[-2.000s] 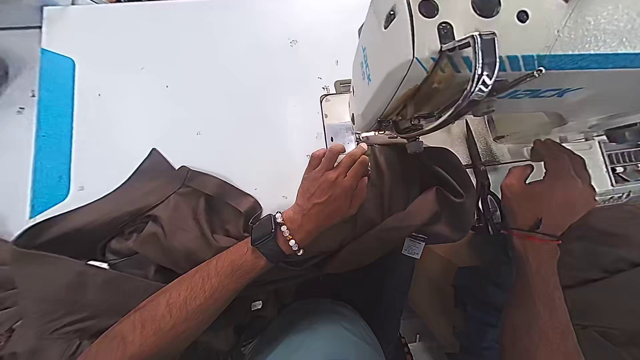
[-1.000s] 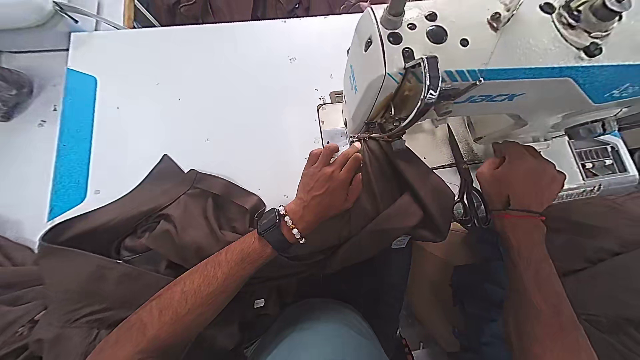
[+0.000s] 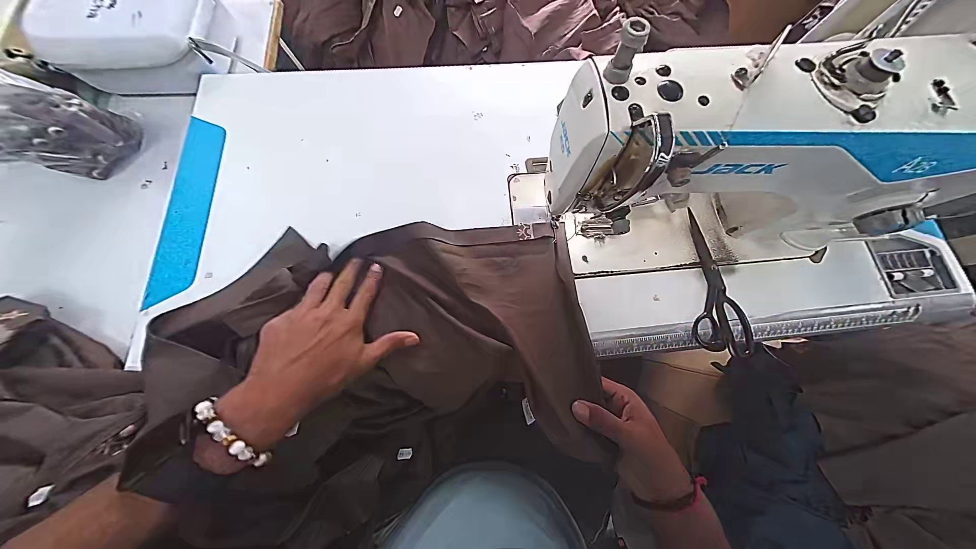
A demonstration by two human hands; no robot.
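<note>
A dark brown garment [image 3: 457, 305] lies over the front of the white sewing table, its upper right corner beside the presser foot [image 3: 598, 225] of a Jack sewing machine [image 3: 762, 152]. My left hand [image 3: 320, 335] rests on the cloth with its fingers apart, left of the machine; a beaded bracelet is on that wrist. My right hand [image 3: 637, 435] grips the garment's right edge between thumb and fingers, below the table's front edge. Black-handled scissors [image 3: 717, 305] lie right of the garment, blades toward the machine, handles at the front edge.
More brown cloth [image 3: 892, 412] lies at the right, a dark blue cloth [image 3: 762, 457] beside it, and further brown garments [image 3: 457, 30] behind the table. A white container [image 3: 114, 34] and a clear plastic bag [image 3: 61, 130] are at the far left. My knee [image 3: 488, 511] is below.
My left hand has moved left, away from the needle area, onto the cloth. My right hand has left the place beside the scissors and taken hold of the garment's edge. The view has shifted.
</note>
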